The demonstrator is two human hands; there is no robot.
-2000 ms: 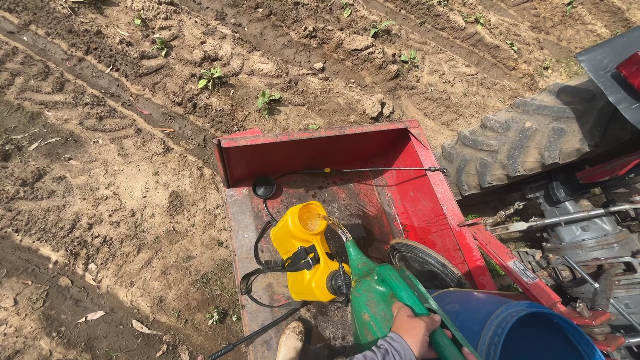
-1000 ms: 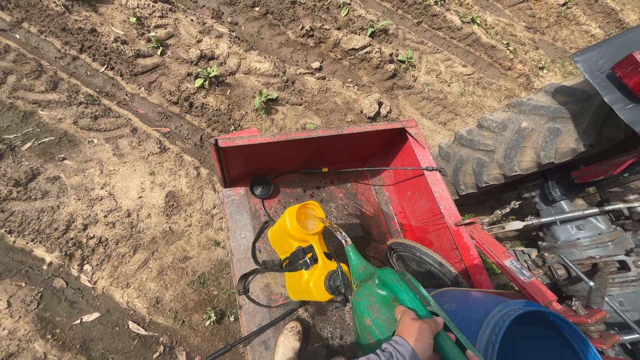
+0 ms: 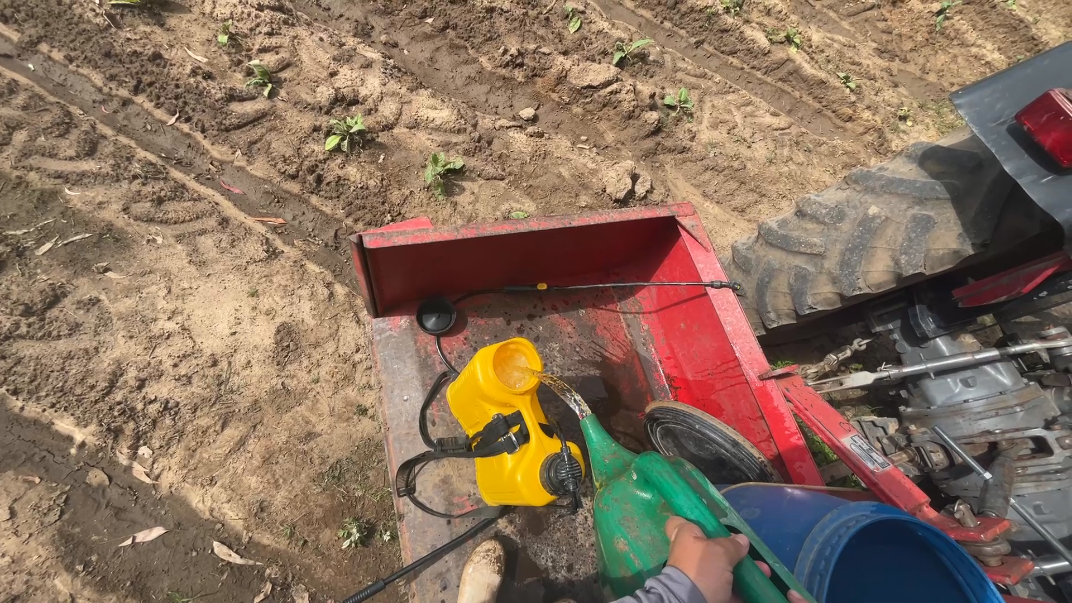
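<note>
One of my hands, seemingly my left hand [image 3: 708, 559], is closed around the handle of a green plastic watering can [image 3: 632, 519]. The can is tilted, and liquid runs from its spout into the round open mouth of a yellow backpack sprayer tank [image 3: 502, 427]. Black straps and a hose lie beside the tank. Only fingertips of my other hand [image 3: 796, 596] show at the bottom edge, by the can; their hold is hidden. A black round cap [image 3: 436, 316] rests near the sprayer wand [image 3: 620, 286] on the carrier floor.
The red metal carrier [image 3: 729, 335] is joined to a tractor with a large muddy tire [image 3: 863, 234]. A blue barrel [image 3: 896, 557] stands right of the can, near a black round lid [image 3: 708, 440]. My boot [image 3: 482, 573] is on the carrier floor. Planted soil lies around.
Liquid pours from the can into the tank in all frames. The can and the hand on it have barely moved.
</note>
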